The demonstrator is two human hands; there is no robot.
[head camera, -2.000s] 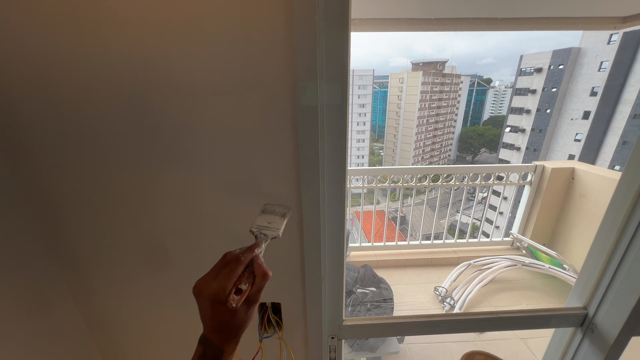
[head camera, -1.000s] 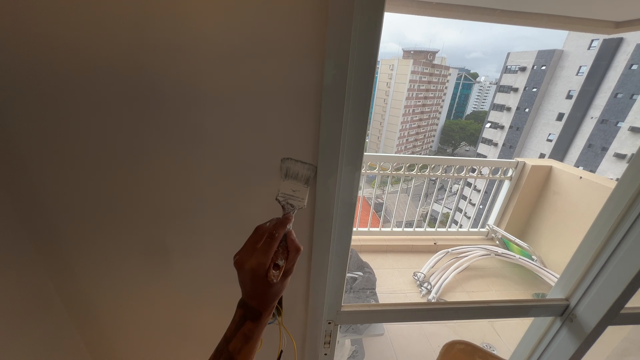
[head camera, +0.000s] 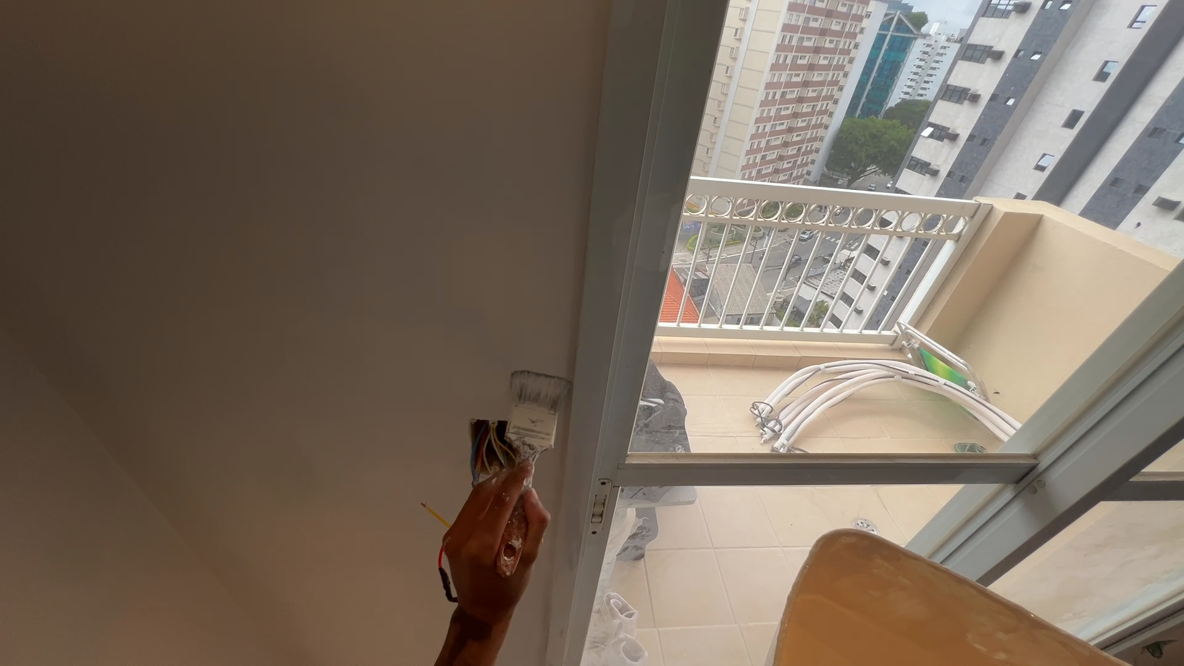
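Note:
My left hand [head camera: 495, 546] grips the handle of a paint-smeared flat paintbrush [head camera: 535, 421], bristles upward. The bristles rest against the wall [head camera: 351, 277] close beside the light metal door frame [head camera: 624, 277]. The ferrule is coated in pale paint. Just left of the brush is an open electrical box [head camera: 487, 439] in the wall, with coloured wires inside, partly hidden by the brush and fingers. A yellow wire end and a red and black wire [head camera: 444, 573] stick out left of my hand. My right hand is out of view.
A smooth tan object with a rounded edge [head camera: 925, 610] fills the lower right. Through the glass, a balcony holds bundled white tubes [head camera: 869, 379], a dark covering [head camera: 661, 416] and a white railing [head camera: 814, 259]. A metal crossbar [head camera: 823, 470] spans the door.
The view has tilted and shifted. The brush has moved down the wall along the frame, from above the electrical box to beside it. My left hand has kept its hold.

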